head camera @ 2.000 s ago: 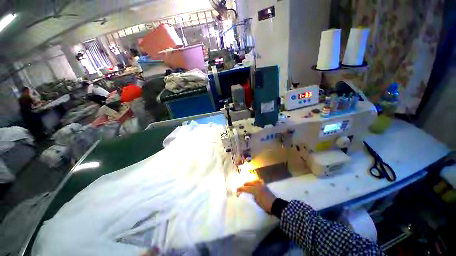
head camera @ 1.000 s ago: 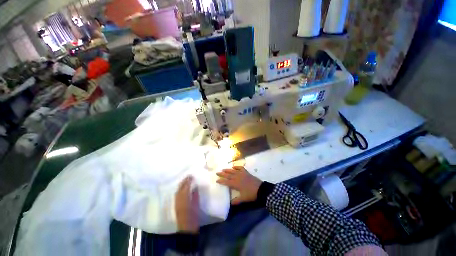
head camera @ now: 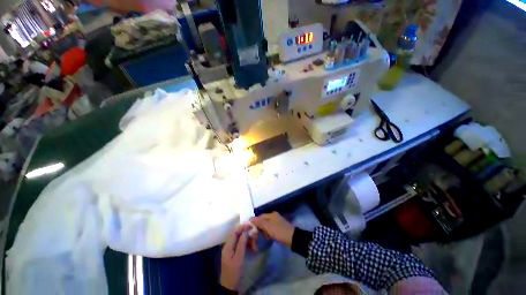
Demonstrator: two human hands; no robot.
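A heap of white sheer fabric [head camera: 156, 178] spreads over the green side table, left of and up to the needle. The cream-white sewing machine [head camera: 288, 115] has its lamp glowing at the presser foot [head camera: 235, 151]. A narrow white strip [head camera: 246, 199] runs from the needle area down over the table's front edge. My left hand [head camera: 233, 256] and my right hand [head camera: 274, 227] are close together below that edge, fingers pinching the strip's lower end. The exact fingertip contact is small and blurred.
Black-handled scissors [head camera: 385, 125] lie right of the machine on the white table. A bottle [head camera: 398, 60] stands behind them. A white tape roll [head camera: 363, 193] hangs below the front edge. A dark tray [head camera: 481, 167] with spools is at the right. The green table [head camera: 63, 138] is at the left.
Both hands have moved from the fabric near the needle down to the strip at the front edge. The view has tilted down and shifted right. The control box's red digits have changed.
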